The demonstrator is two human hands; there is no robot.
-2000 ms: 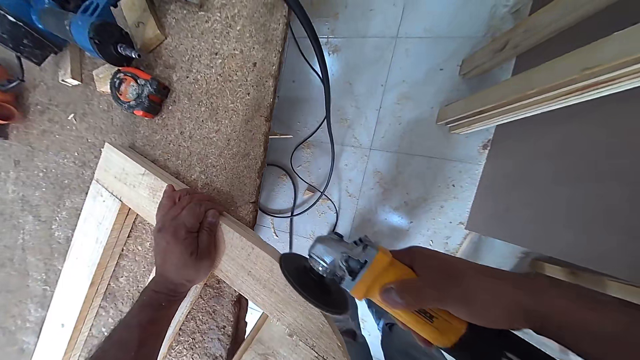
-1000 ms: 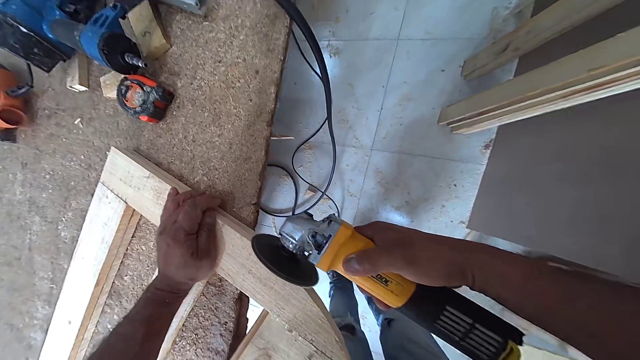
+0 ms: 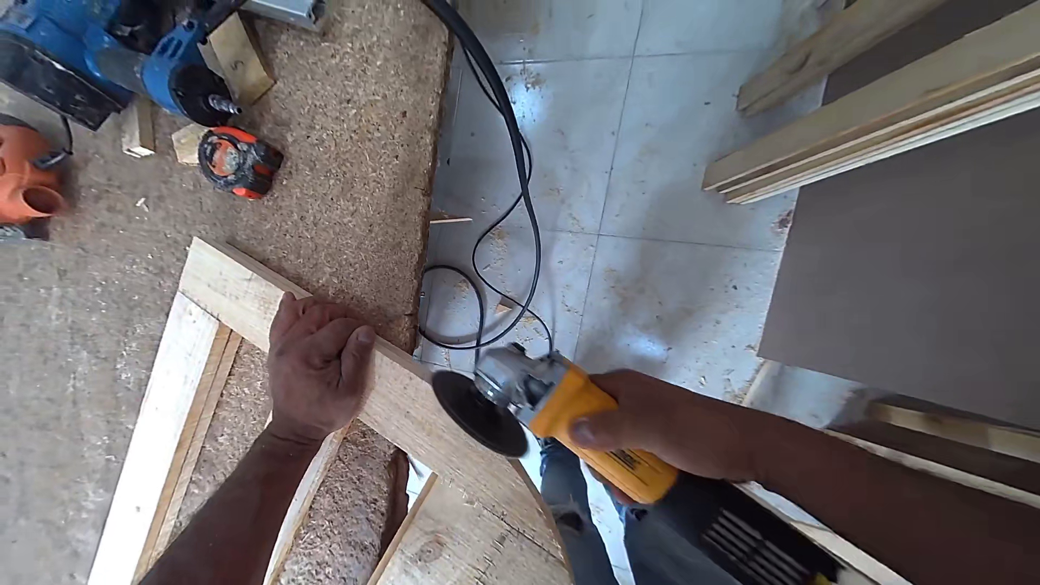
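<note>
My left hand [image 3: 317, 366] grips the upper board of a wooden frame [image 3: 406, 406], its fingers curled over the board's edge. My right hand [image 3: 626, 431] is closed around the yellow body of an angle grinder [image 3: 597, 422]. The grinder's dark disc [image 3: 479, 413] lies at the outer edge of the same board, right of my left hand; whether it touches cannot be told. Pale side pieces [image 3: 154, 439] of the frame run down to the lower left, and a wider knotted panel [image 3: 471, 536] joins the board at the bottom.
The frame rests on a chipboard worktop [image 3: 357, 162]. On it are a tape measure [image 3: 240, 162], a blue power tool [image 3: 154, 65], an orange tool [image 3: 24, 175] and wood offcuts [image 3: 240, 61]. A black cable [image 3: 524, 175] loops over the tiled floor. Stacked boards [image 3: 877, 106] and a brown panel [image 3: 910, 268] stand right.
My right hand and the grinder first moved left along the board, then slightly back right. My left hand has stayed on the board.
</note>
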